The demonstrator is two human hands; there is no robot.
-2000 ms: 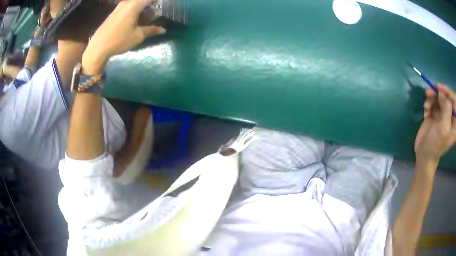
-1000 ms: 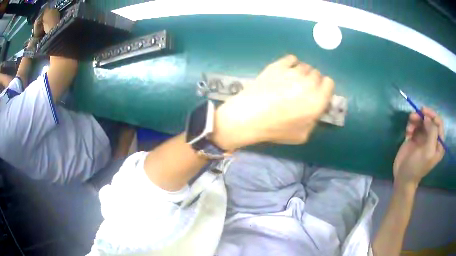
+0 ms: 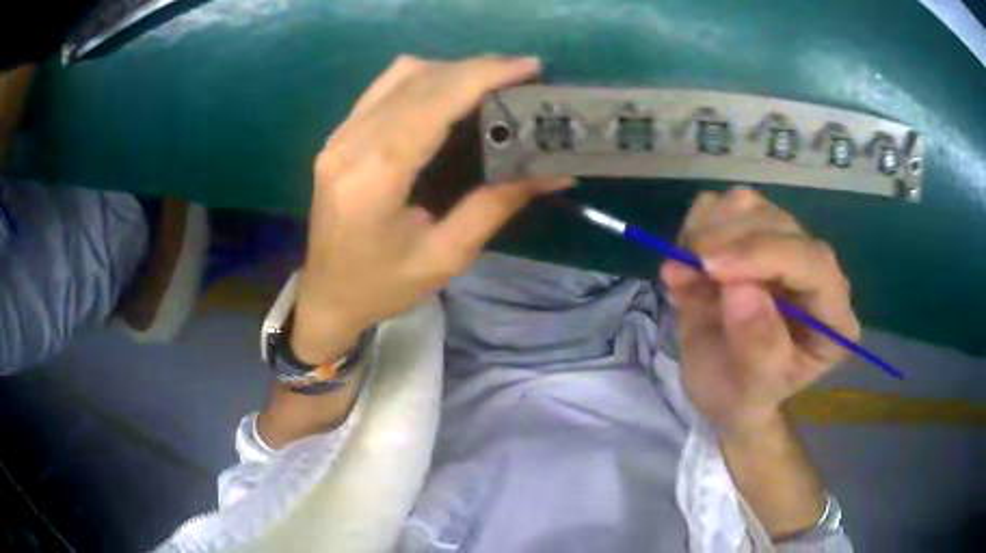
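Note:
A long grey metal bar [image 3: 670,162] lies across the green surface in front of me, with several dark square parts [image 3: 713,134] in a row and round holes at its ends. My left hand [image 3: 395,189] grips the bar's left end, thumb on the near edge and fingers on the far edge. My right hand [image 3: 762,292] holds a thin blue brush [image 3: 670,248] like a pen, just on the near side of the bar. The brush's silver ferrule points left toward my left thumb. Its tip is dark and hard to make out, and I cannot tell if it touches anything.
The glossy green surface [image 3: 249,119] runs across the view. Another bar [image 3: 130,27] shows at the top left. A person's sleeve [image 3: 65,281] is at the left edge. A white strip [image 3: 962,30] crosses the top right corner.
My left hand has moved from over the bar to its left end. My right hand has come in from the right with the brush. The view has shifted, and the white disc is out of view.

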